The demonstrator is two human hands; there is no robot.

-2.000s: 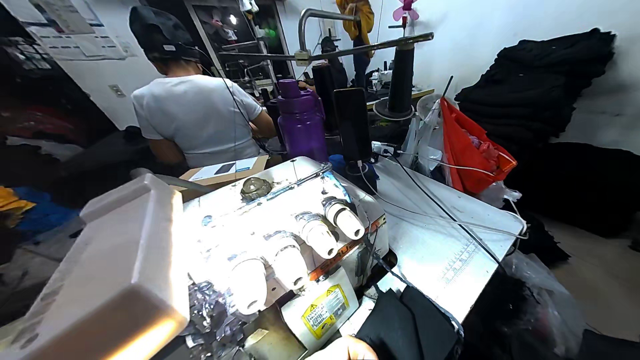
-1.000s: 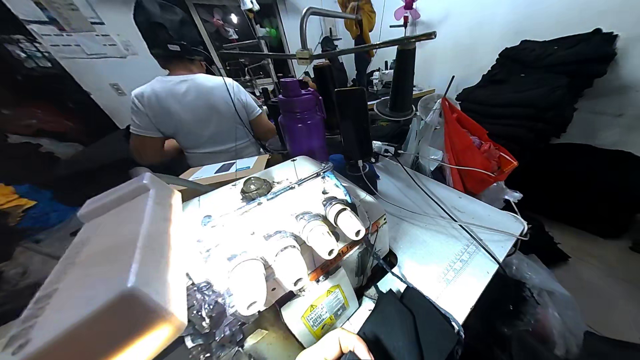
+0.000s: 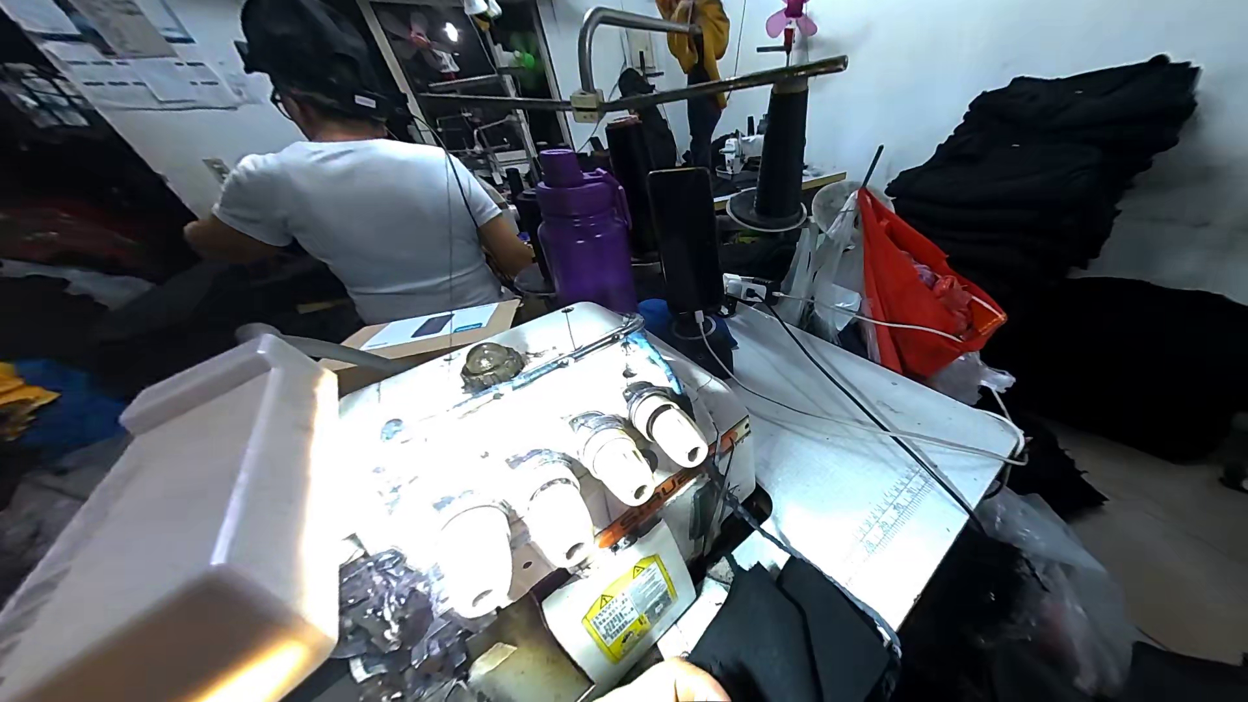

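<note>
An industrial overlock sewing machine [image 3: 546, 390] with several white tension knobs fills the middle. At the bottom edge, part of one hand, seemingly my left hand [image 3: 668, 682], shows beside black fabric pieces [image 3: 780, 634]; only a bit of fingers and skin is visible, so whether it grips the fabric is unclear. The fabric lies on the right side of the machine, below its front cover with a yellow warning label [image 3: 629, 604]. My right hand is not in view.
A purple bottle [image 3: 585, 234], a smartphone [image 3: 685, 244] and thread cones [image 3: 780, 156] stand behind. A pale machine lamp or housing [image 3: 214, 526] blocks the left. Right are cables, a red bag [image 3: 916, 292] and stacked black fabric [image 3: 1043, 166]. A person [image 3: 361, 185] sits ahead.
The visible hand at the bottom edge moved slightly left and up, then shows lower now. The seated person's head and arms have shifted a little.
</note>
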